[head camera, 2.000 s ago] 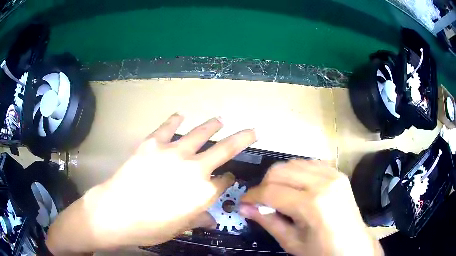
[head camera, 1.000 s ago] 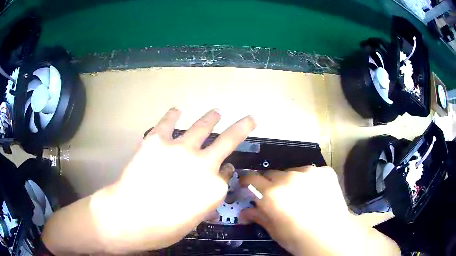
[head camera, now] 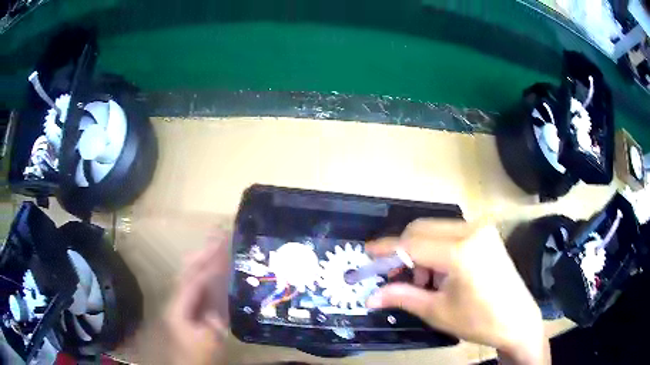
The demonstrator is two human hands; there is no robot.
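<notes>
The open black base housing [head camera: 306, 197] lies on the cardboard in front of me. Inside it the white spur gear [head camera: 342, 291] sits right of the smooth round white motor [head camera: 293, 265]. Red, blue and orange lead wires [head camera: 279, 293] run below the motor. The grey-lilac ribbon cable [head camera: 374, 268] rises from the gear's centre hole towards the right. My right hand [head camera: 445, 279] is at the gear's right side, its thumb and fingers around the ribbon's free end. My left hand [head camera: 199, 303] is blurred, beside the housing's left edge; its hold cannot be told.
Fan units with black fan heads [head camera: 142, 153] and open housings stand at the left and right, several in all. The cardboard-covered bench [head camera: 313, 153] borders the green conveyor belt [head camera: 321, 60] at the back.
My left hand has moved off the gear to the left, uncovering the housing, motor and wires. My right hand has shifted slightly right, and the ribbon now shows stretched from the gear.
</notes>
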